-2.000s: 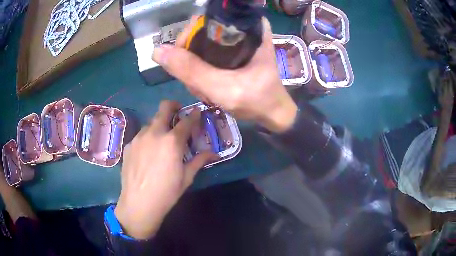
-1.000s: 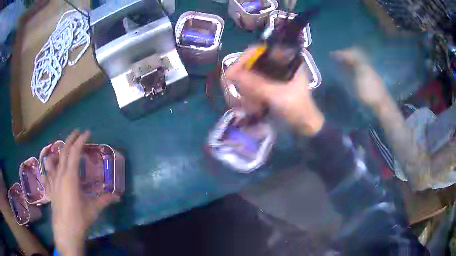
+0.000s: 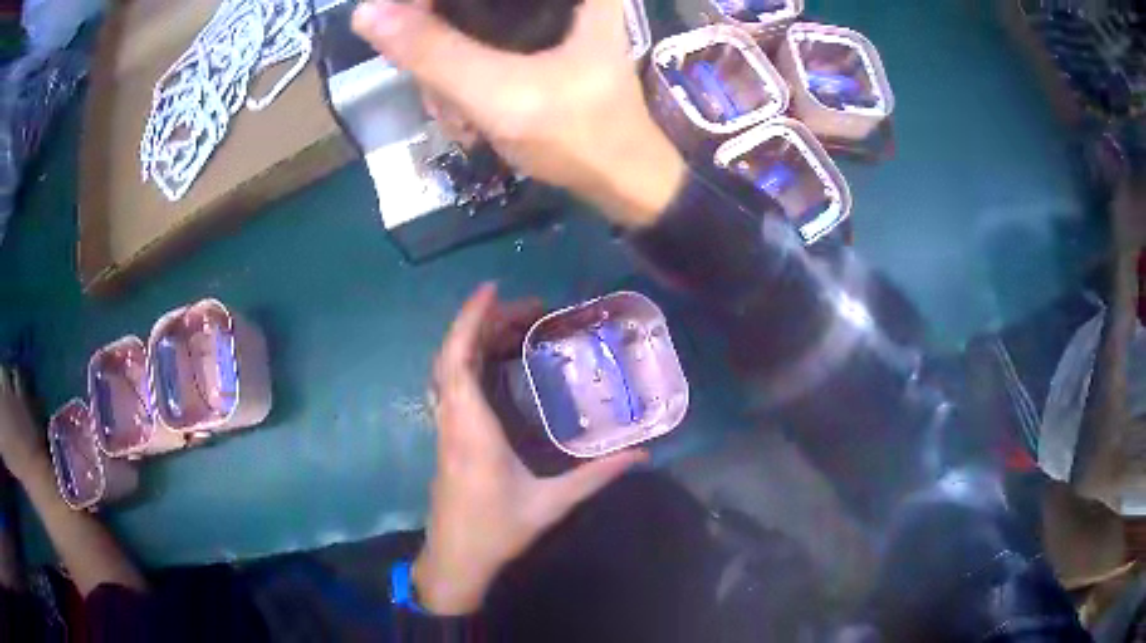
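Note:
My left hand [image 3: 496,465] grips a pink housing [image 3: 606,374] from its left side, fingers behind it and thumb along its lower edge. The housing's open end faces me, with blue-purple cells inside and no white frame on its rim. My right hand [image 3: 540,107] is closed around the dark electric screwdriver [image 3: 509,15], cut off by the top edge. The tool is over the silver screw feeder [image 3: 409,163]; its bit is hidden behind my hand.
A cardboard tray [image 3: 113,239] with white frames [image 3: 207,94] stands upper left. Pink housings [image 3: 201,364] stand in a row at left, near another person's arm [image 3: 63,515]. Several housings with white frames [image 3: 719,82] stand upper right. A plastic bag [image 3: 1075,377] is at the right edge.
My left hand has taken a housing from the left row and brought it to the middle. The framed housing moved to the right group. My right hand moved with the screwdriver up-left to the feeder.

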